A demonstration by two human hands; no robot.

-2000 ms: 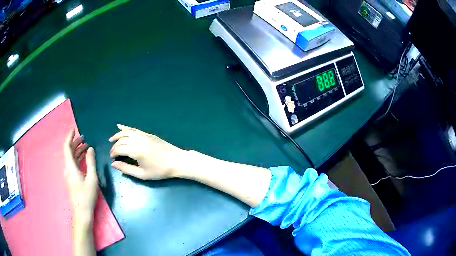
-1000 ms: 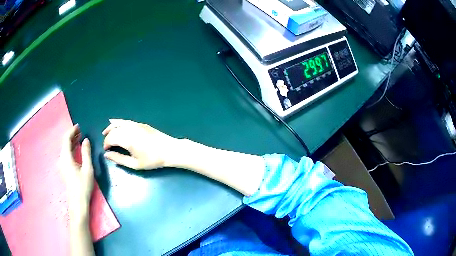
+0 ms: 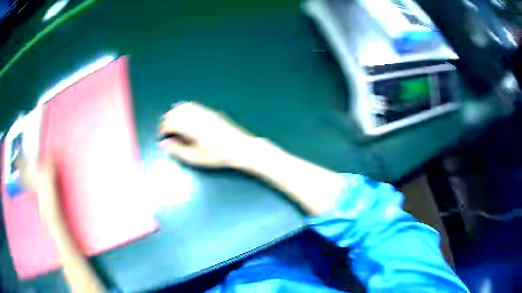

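The view is blurred. A printed retail box with a blue end lies at the far left on the pink-red mat. My left hand is at the right side of this box, over the mat; the blur hides whether its fingers touch or grip it. My right hand rests on the green tabletop right of the mat, fingers loosely curled and empty. Another retail box lies on the pan of the digital scale at the upper right. The green digits are unreadable.
A narrow white strip or box lies along the mat's far edge. The table's front edge runs close to my body. Part of a brown carton shows below the table at right, beside dark equipment and a white cable.
My left hand has moved left across the mat to the box. My right hand keeps its curled pose on the table. The view has shifted, and the scale sits further right. The scale digits changed earlier, to 2997.
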